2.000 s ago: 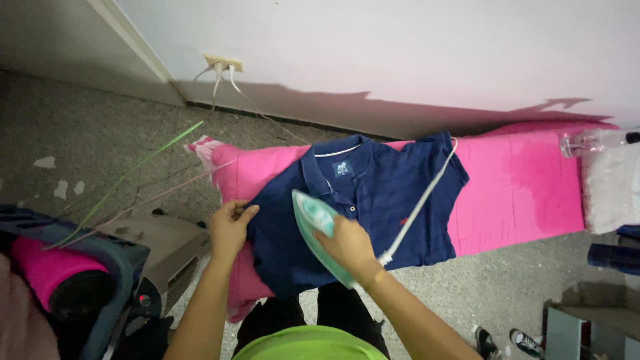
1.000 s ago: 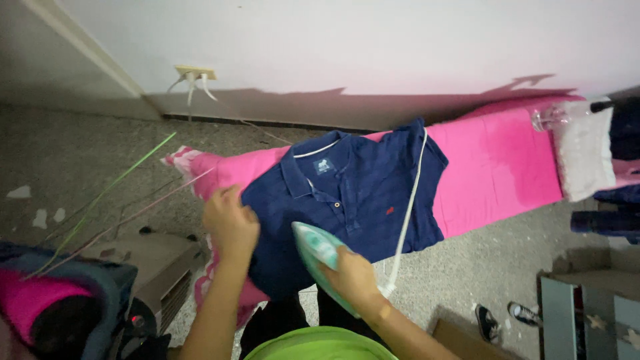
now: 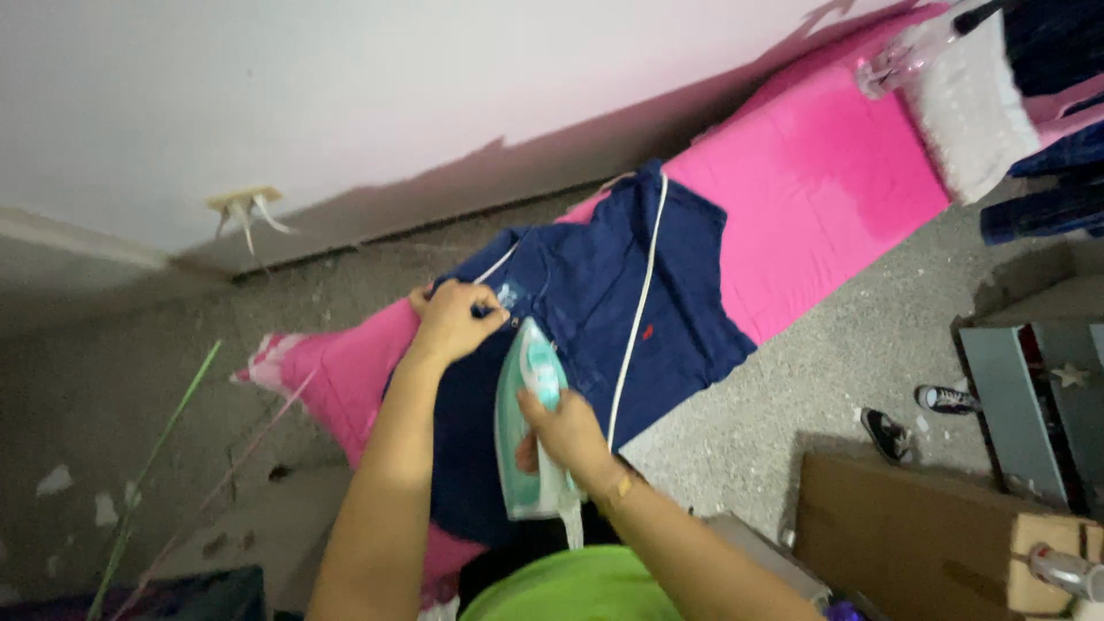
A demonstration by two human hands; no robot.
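A navy blue polo shirt lies spread on a pink padded ironing surface. My right hand grips the handle of a teal and white clothes iron, whose tip points up toward the shirt's button placket. My left hand is at the shirt's collar, with thumb and fingertips pinched on or near the collar edge; exactly what they hold is partly hidden. The iron's white cord runs across the shirt. Whether the soleplate touches the cloth cannot be told.
White plugs sit in a wall outlet. A clear bottle and white cloth lie at the pink surface's far right end. Shoes, a cardboard box and a grey shelf unit stand on the floor at right.
My left hand has moved from the shirt's left side up to its collar. The iron, in my right hand, has turned more upright, with its tip near the placket. The view has tilted.
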